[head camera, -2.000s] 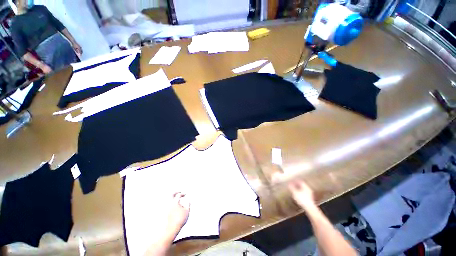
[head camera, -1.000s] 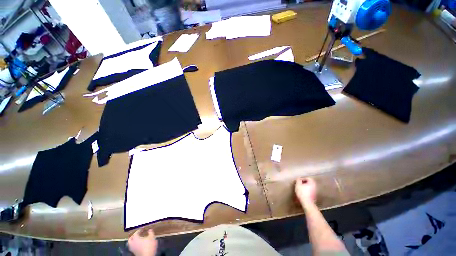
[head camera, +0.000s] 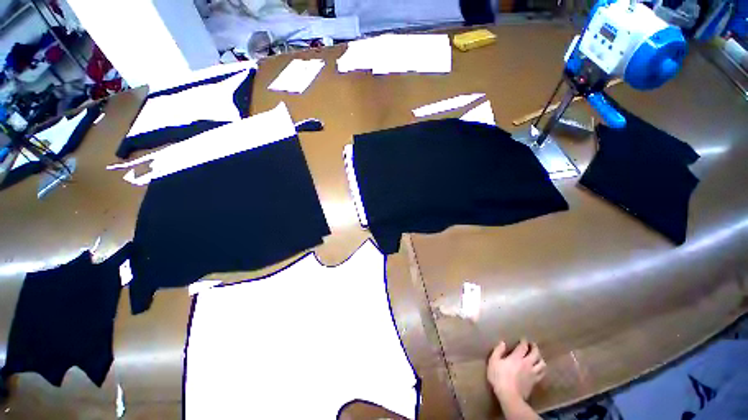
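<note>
The white pattern sheet (head camera: 295, 336) lies nearest in front of me on a dark ply that shows as a thin rim; its lower part is cut off by the picture's edge. My right hand (head camera: 517, 373) rests on the table right of the sheet, fingers slightly bent and a little apart, with no object visible in it. A small white ticket (head camera: 470, 301) lies just beyond this hand. My left hand is out of the picture. A stack of dark panels (head camera: 230, 213) lies beyond the sheet to the left, and another dark stack (head camera: 451, 176) to the right.
The blue and white cutting machine (head camera: 627, 41) stands at the far right on its base plate (head camera: 558, 160), beside a dark stack (head camera: 644, 176). Another dark stack (head camera: 66, 316) lies at left. White papers (head camera: 398, 53) and a yellow block (head camera: 474, 39) lie on the table's far side (head camera: 525, 66).
My left hand has left the picture. My right hand has gone from closed to slightly spread fingers on the table. The person at the far side is no longer seen. The view has shifted.
</note>
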